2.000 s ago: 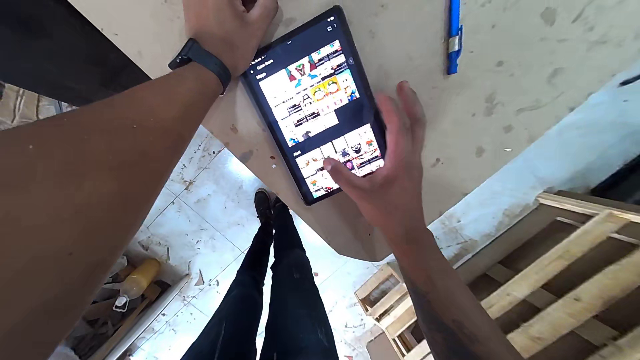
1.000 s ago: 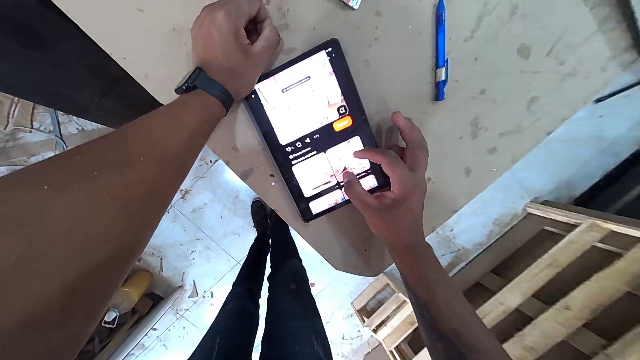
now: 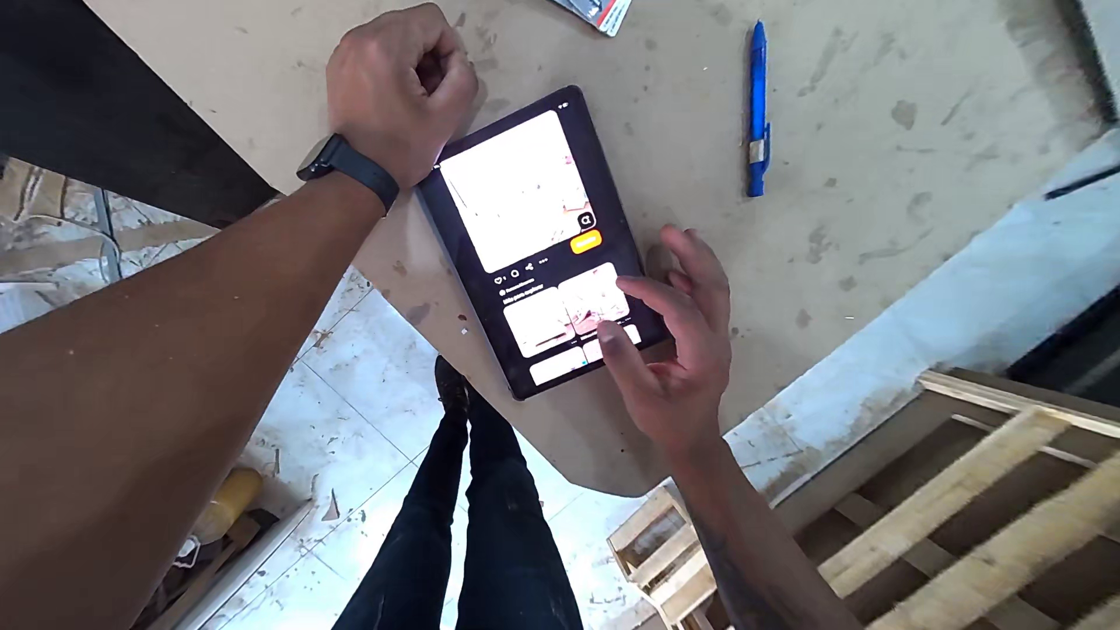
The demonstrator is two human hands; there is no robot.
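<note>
A tablet with a lit screen lies tilted on the stained, tan tabletop. Its screen shows one large picture above several smaller ones. My left hand, with a black watch on its wrist, rests loosely curled at the tablet's upper left corner, and no object shows in it. Over the tablet's lower right part is my right hand, its thumb and index finger apart above the small pictures. Whether a fingertip touches the glass cannot be told. A blue pen lies on the tabletop to the right of the tablet.
Part of a printed packet shows at the top edge. Slatted wooden frames stand at the lower right, beyond the table's edge. A yellow bottle is low on the left, among things near the tiled floor. My legs are below the table's corner.
The tablet's screen went from a page of several coloured pictures to one large picture with smaller ones below. My right hand's thumb and index finger remain over its lower part.
</note>
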